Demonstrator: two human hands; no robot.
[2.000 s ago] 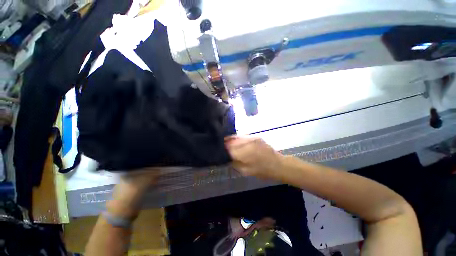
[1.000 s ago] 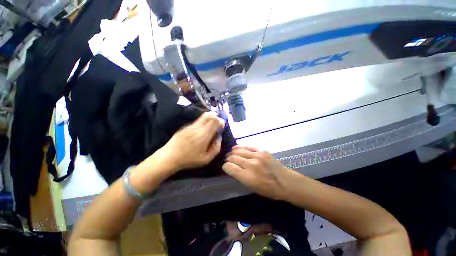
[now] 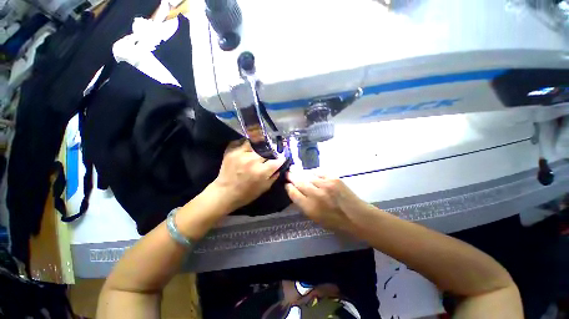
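Note:
The black garment piece (image 3: 159, 152) lies bunched on the machine bed, left of and below the needle area. A white piece (image 3: 148, 53) lies against its upper part. My left hand (image 3: 246, 174) rests on the cloth close to the presser foot, its fingertips gripping the black edge. My right hand (image 3: 321, 196) pinches the same edge just right of it. The fingertips of both hands are near each other and hide most of the seam edge. The presser foot (image 3: 284, 148) is small and partly hidden by glare and fingers.
The white sewing machine head (image 3: 430, 75) with a blue stripe spans the upper right. A tension dial (image 3: 320, 115) sits right of the needle area. A ruler edge (image 3: 437, 209) runs along the front. A black cloth pile (image 3: 43, 124) and narrow black loop (image 3: 87, 187) hang at left.
My left hand has come from under the cloth's lower edge up to the presser foot. My right hand has shifted slightly right. In the last second both hands have moved slightly; the camera view has shifted too.

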